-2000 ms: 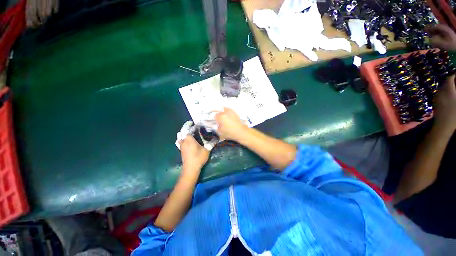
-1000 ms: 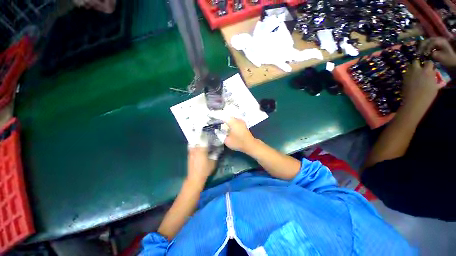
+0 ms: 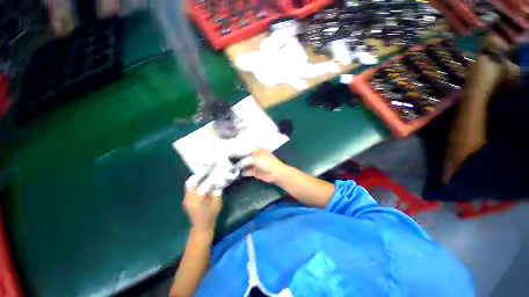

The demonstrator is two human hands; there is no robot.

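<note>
My left hand point(image 3: 202, 204) is at the near edge of the white paper point(image 3: 194, 148), its fingers closed on a crumpled white cloth point(image 3: 213, 176). My right hand point(image 3: 264, 165) is to its right, its fingertips pinching a small black part point(image 3: 236, 158) against the cloth. Blur and the cloth hide most of the part and the exact finger contact. A squat grey jar with a dark top point(image 3: 226, 127) stands on the paper at the foot of a grey post point(image 3: 188, 61).
White rags point(image 3: 278, 61) and a heap of black parts point(image 3: 371, 20) lie on a brown board point(image 3: 270, 96). Loose dark parts point(image 3: 285, 127) sit right of the paper. A red bin point(image 3: 380, 113) is at right beside another person's arm point(image 3: 471, 116). A black tray point(image 3: 64, 64) is far left.
The view has shifted, so the bench items appear further left. My hands are still together at the paper's near edge, with the cloth now spread between them.
</note>
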